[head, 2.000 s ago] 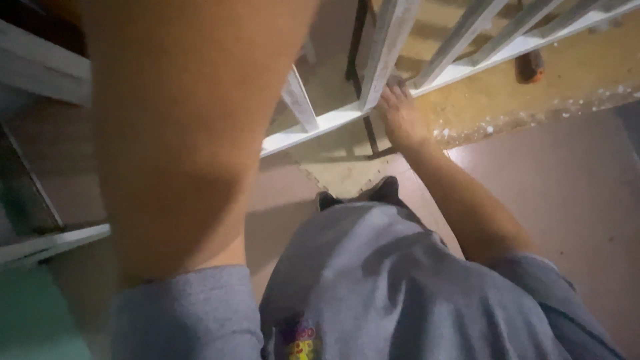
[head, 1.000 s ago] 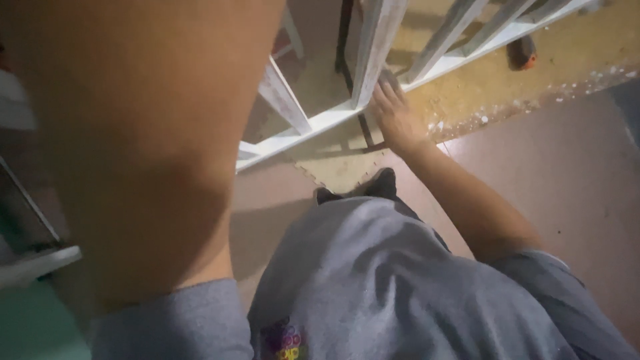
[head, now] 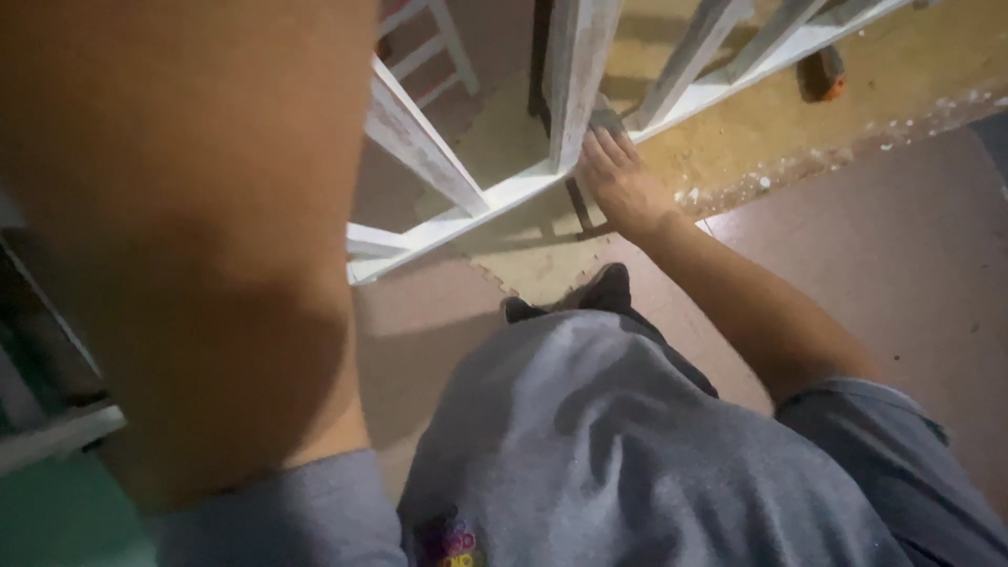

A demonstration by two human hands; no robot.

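A slatted frame with white-painted rails and slats (head: 583, 71) runs from the lower left to the upper right, above and across a yellow bench or table top. My right hand (head: 618, 173) is at the frame's edge beside a slat, over the yellow surface, with a grey thing, perhaps a cloth or pad, at its fingertips; its grip there is unclear. My left arm rises close to the camera and fills the left side; the left hand is out of view.
The yellow surface (head: 756, 150) has white paint spots along its edge. An orange-tipped dark object (head: 823, 75), perhaps a handle, lies on it. A white rack-like piece (head: 425, 51) stands behind. My shoes (head: 606, 287) are on the floor below; a pale ledge (head: 63, 437) is at left.
My right hand stays at nearly the same place on the frame. More of the white rack-like piece shows behind the slats. The view has shifted slightly.
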